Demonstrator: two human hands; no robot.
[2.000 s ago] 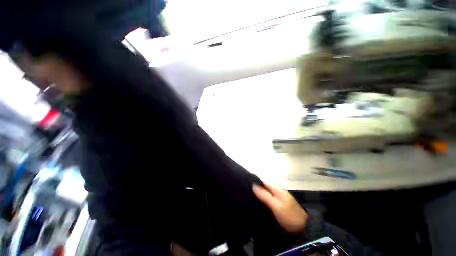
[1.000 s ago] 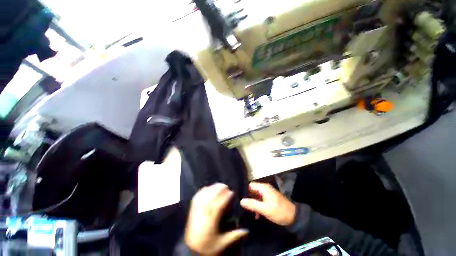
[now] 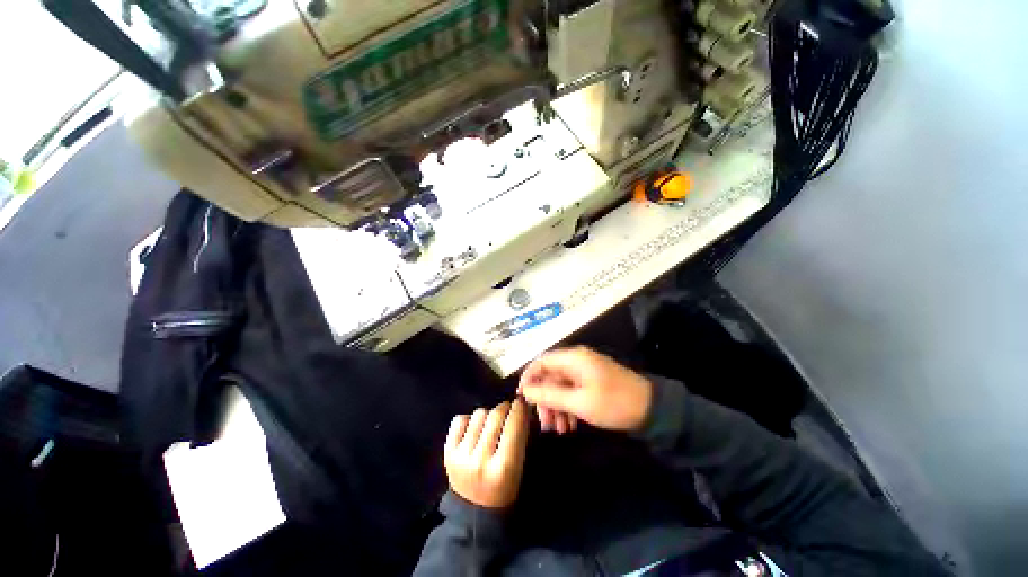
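Observation:
The black garment (image 3: 338, 406) spreads from the table at the left down over my lap, with a short zipper (image 3: 194, 325) showing. My left hand (image 3: 485, 456) has its fingers curled on the black cloth in front of the table edge. My right hand (image 3: 586, 389) is beside it, thumb and fingertips meeting close to my left fingertips. What the right fingertips pinch is too small and dark to tell. The presser foot and needles (image 3: 411, 229) stand above the machine bed, apart from the cloth in my hands.
The cream coverstitch machine (image 3: 248, 124) stands at the back. A blue-handled tool (image 3: 530, 319) and an orange item (image 3: 665, 187) lie on the white table front (image 3: 609, 271). Black cords (image 3: 806, 101) hang at the right. White paper (image 3: 231, 485) lies at the left; a dark bin (image 3: 56, 406) is beyond.
The view has swung right and closer to the machine. The garment now lies lower before me. My left hand has closed on cloth, and my right fingertips have come together beside it.

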